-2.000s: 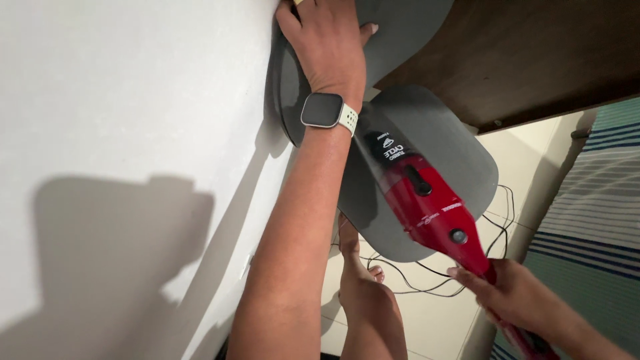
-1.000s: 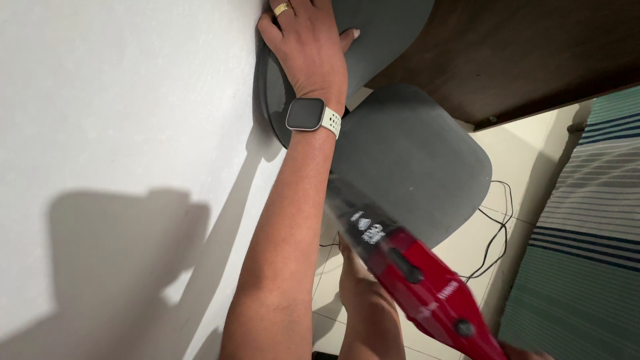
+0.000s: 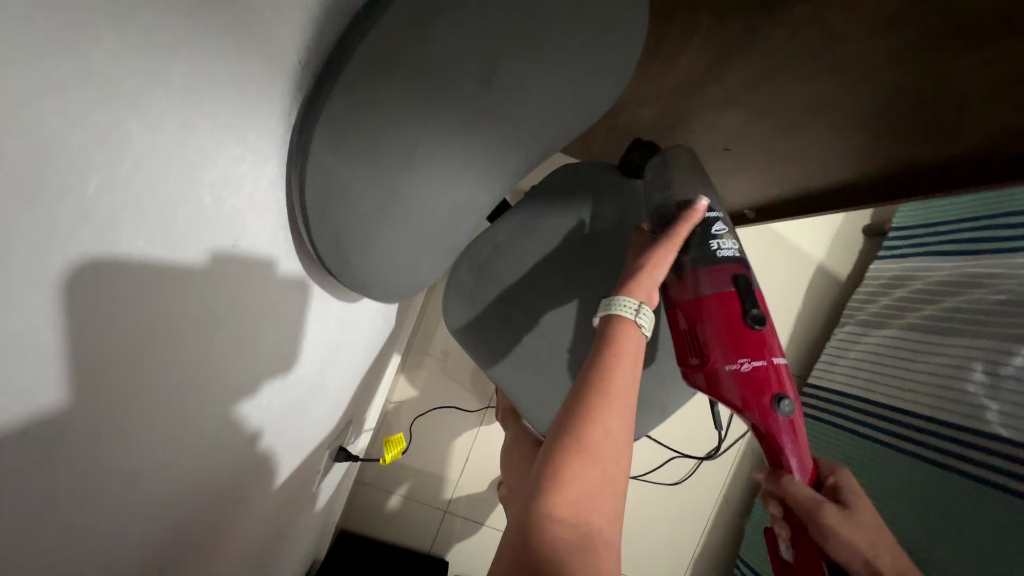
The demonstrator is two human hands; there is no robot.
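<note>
My right hand point(image 3: 836, 512) grips the handle of a red handheld vacuum cleaner point(image 3: 728, 320) at the lower right. Its clear and black front part points up, with a black nozzle point(image 3: 638, 158) near the chair seat's upper edge. My left hand point(image 3: 668, 248), with a pale watch strap at the wrist, is on the side of the vacuum's front part, fingers partly hidden. Below and left of the vacuum lies the grey seat point(image 3: 520, 296) of a chair. The grey chair backrest point(image 3: 448, 144) stands beside the white wall.
A black cord with a yellow tag point(image 3: 394, 449) runs from a plug point(image 3: 344, 454) at the wall point(image 3: 160, 200). More cord loops over the tiled floor point(image 3: 472, 488). A dark wooden panel point(image 3: 824, 104) is at the upper right, a striped cloth point(image 3: 920, 360) at the right.
My left hand has left the backrest and is now at the vacuum's front part. The vacuum has moved up to the seat's far edge. The view has shifted.
</note>
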